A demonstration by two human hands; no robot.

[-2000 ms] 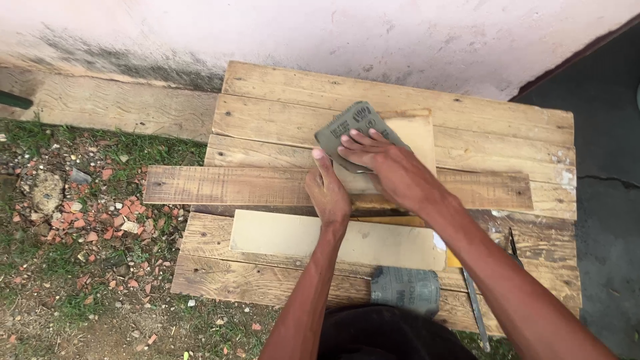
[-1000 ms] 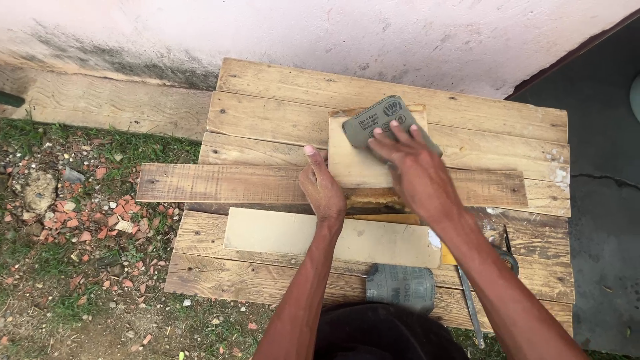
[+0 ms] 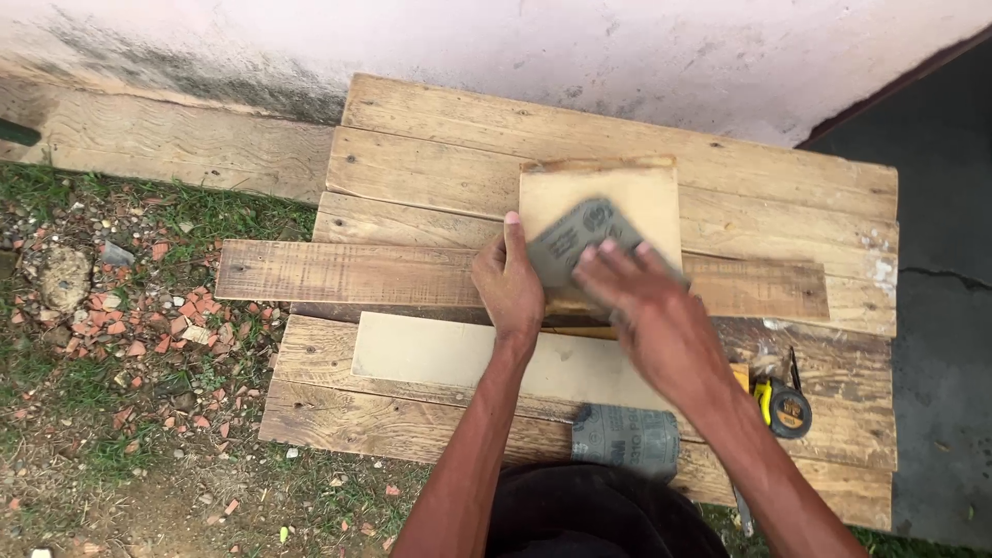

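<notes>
My right hand, somewhat blurred, presses a grey sheet of sandpaper flat with spread fingers on a pale square wooden panel. The panel has brown edges and lies over a long narrow board. My left hand grips the panel's left edge, thumb pointing up. Below them a cream-coloured strip of board passes under my forearms. A second piece of grey sandpaper, bearing print, lies near my body.
The plank table stands by a pink wall. A yellow and black tape measure lies right of my right forearm, near a thin dark tool and a metal one. Grass and broken brick cover the ground at left.
My right hand and the sandpaper have moved down over the panel, baring its upper part. My left hand stays at the panel's left edge.
</notes>
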